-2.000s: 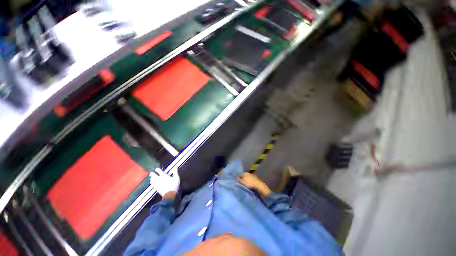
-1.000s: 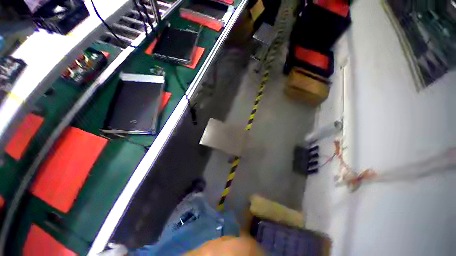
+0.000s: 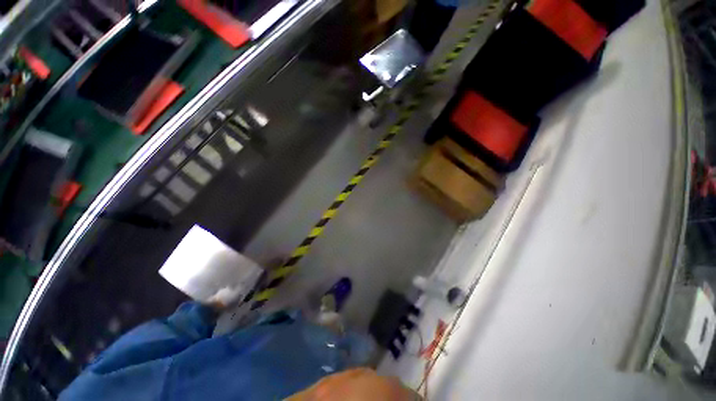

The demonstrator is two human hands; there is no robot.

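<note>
A flat white rectangular panel or seat top [image 3: 206,265] shows at lower left, beside the floor tape. My left hand [image 3: 226,298], in a pale glove and blurred, overlaps its lower right edge. Whether the fingers grip it or only lie near it cannot be told. What is under the white piece is hidden or too dark to tell. My right hand is not in view. The skin-coloured shape at the bottom edge is not clearly a hand.
The conveyor rail [image 3: 149,153] curves along the left, with dark chassis [image 3: 133,74] beyond it. Yellow-black tape [image 3: 337,205] crosses the floor. A carton [image 3: 455,182] and black crates with red pads [image 3: 488,129] stand right of it. A pale surface [image 3: 565,258] fills the right.
The view has swung right and forward, and the conveyor has shifted up and left. The white piece and crates appear nearer. My gloved hand has moved from the rail to the white piece's edge.
</note>
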